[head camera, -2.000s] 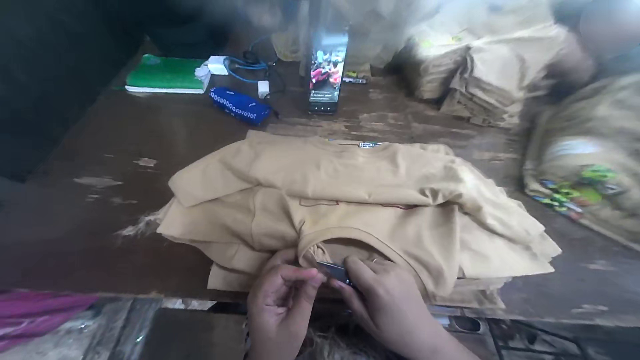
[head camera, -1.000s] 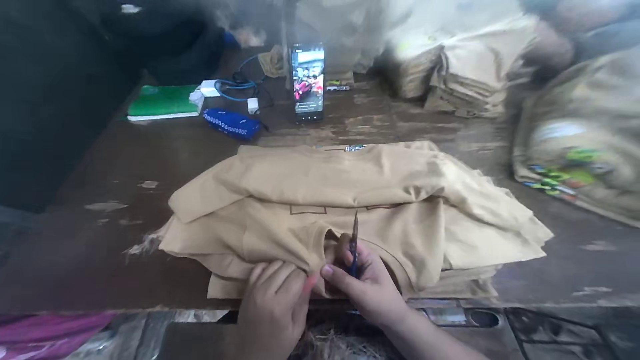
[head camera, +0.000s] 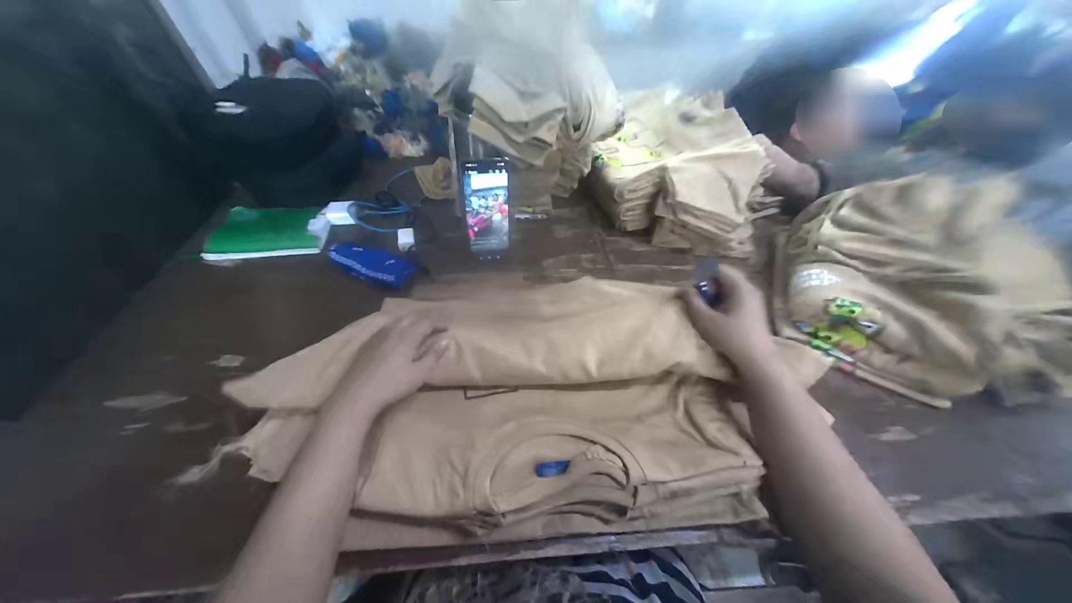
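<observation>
A stack of tan shirts (head camera: 536, 410) lies at the near edge of the wooden table, its round neckline with a blue label facing me. Across its far part runs a folded-over tan layer (head camera: 553, 335). My left hand (head camera: 402, 356) rests on the left of that layer, fingers slightly bent. At the layer's right end, my right hand (head camera: 730, 310) touches the cloth and keeps a small dark cutting tool (head camera: 708, 280) between thumb and fingers; blur hides its exact kind.
Behind the stack stand a lit phone (head camera: 487, 209), a blue pouch-like object (head camera: 373, 265), a green book (head camera: 264, 231) and a white charger with cable. More tan garments (head camera: 712, 188) are piled at the back right, near another person's arm. A tan bundle (head camera: 904, 285) lies at right.
Both hands have left the neckline and moved away from me and apart, to the far part of the stack. The cutting tool has stayed in my right hand. The view has tilted up.
</observation>
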